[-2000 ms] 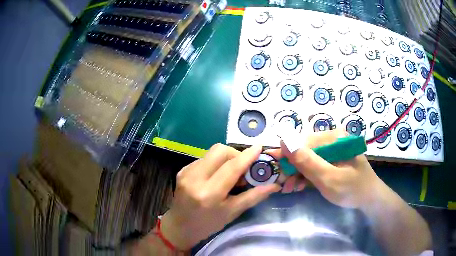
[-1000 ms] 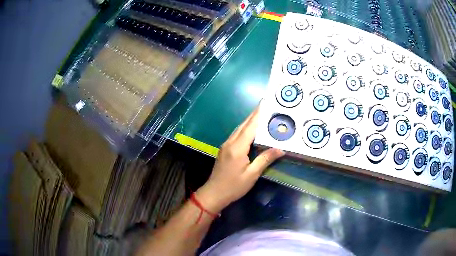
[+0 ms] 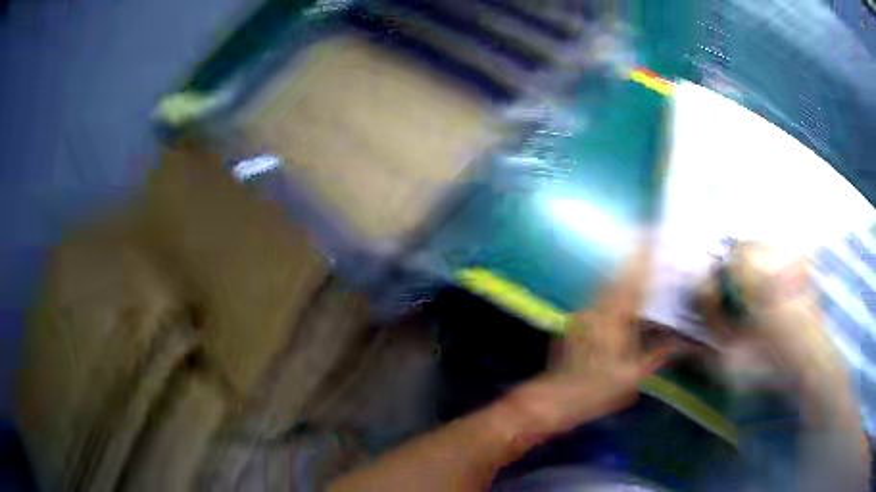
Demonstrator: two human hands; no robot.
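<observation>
The whole view is strongly blurred. The white foam tray lies at the right, its pockets and drivers washed out. My left hand is at the tray's near left corner, fingers along its left edge and thumb at its near edge, as if gripping it. My right hand is curled over the near part of the tray. A small dark green patch shows at its fingers; what it is and whether it is held cannot be told.
A clear plastic blister tray with dark rows at its far end lies left of the foam tray on the green mat. Yellow tape marks the mat's near edge. Brown cardboard sheets stand at lower left.
The view has swung, so everything sits further right and is blurred. My left hand stays at the tray's corner. My right hand, almost out of view one second ago, is now over the tray.
</observation>
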